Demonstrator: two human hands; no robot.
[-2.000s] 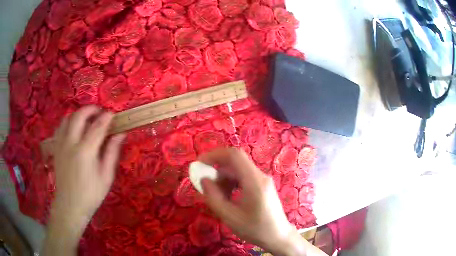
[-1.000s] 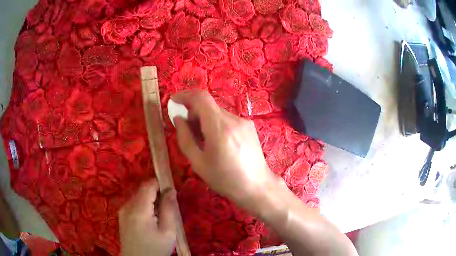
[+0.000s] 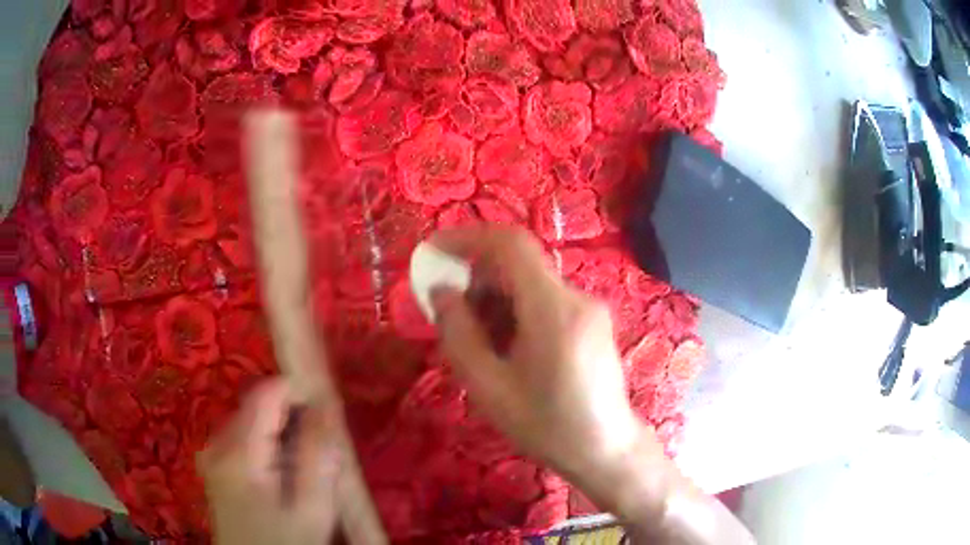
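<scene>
A red lace garment [image 3: 436, 160] with raised flowers lies spread in front of me, with a small white label at its left edge. My left hand [image 3: 271, 463] holds the wooden ruler [image 3: 279, 234] near its lower end; both are blurred, and the ruler stands nearly upright across the left part of the garment. My right hand [image 3: 532, 351] pinches a white piece of tailor's chalk [image 3: 438, 279] over the middle of the garment. White chalk marks [image 3: 373, 250] show between ruler and chalk, with others at the left and right along a dark line.
A dark block [image 3: 734, 229] lies partly on the garment's right edge and partly on the pale table [image 3: 761, 426]. An iron [image 3: 893, 208] stands at the far right, with dark cords beside it. The table's curved front edge runs at the lower right.
The ruler has gone from lying across the garment to nearly upright, then shifted left. The right hand with the chalk moved up, then slightly right. A white line now shows mid-garment.
</scene>
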